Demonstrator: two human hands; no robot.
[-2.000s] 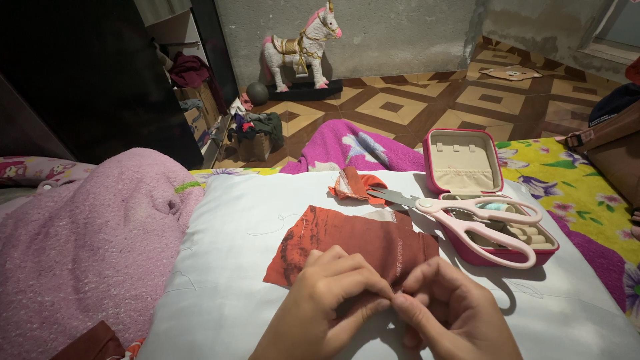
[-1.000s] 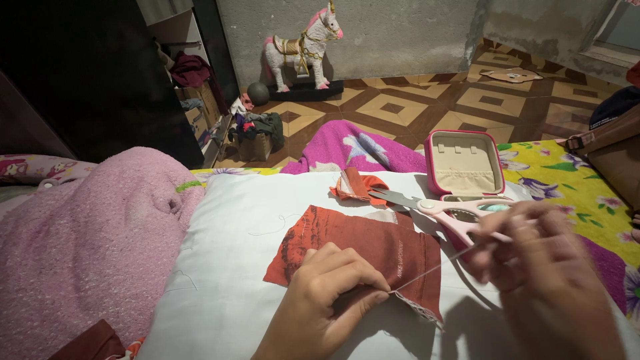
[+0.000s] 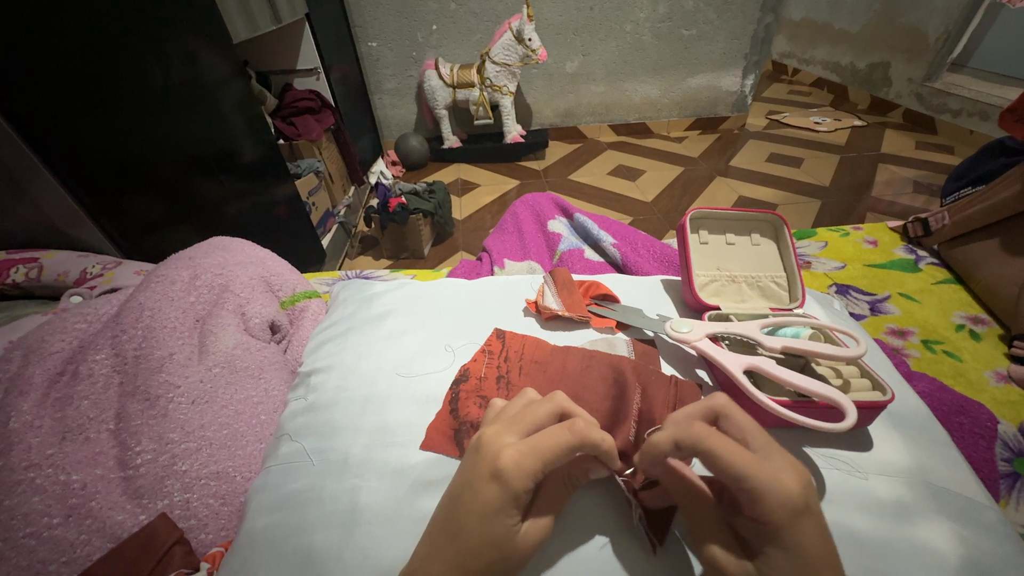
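My left hand [image 3: 528,472] pinches the near edge of a rust-red piece of fabric [image 3: 560,384], which lies on a white pillow [image 3: 360,448]. Close beside it, my right hand [image 3: 728,480] also has its fingertips closed at that edge. A small shiny bit, perhaps a needle, shows between the hands; thread is hard to make out. Pink-handled scissors [image 3: 768,340] rest across an open pink-red sewing case [image 3: 872,400] with thread spools [image 3: 848,376] inside. The scissors' blades touch a crumpled orange-red scrap [image 3: 568,296].
Loose threads [image 3: 448,360] lie on the pillow. A pink fuzzy blanket [image 3: 152,384] bulges at the left, and a purple blanket [image 3: 568,240] lies beyond the pillow. A brown bag [image 3: 976,256] is at the right. A toy unicorn [image 3: 484,80] stands by the wall.
My right hand was out to the right over the scissors' handles with a thread stretched from the fabric; it has come back beside my left hand at the fabric's edge.
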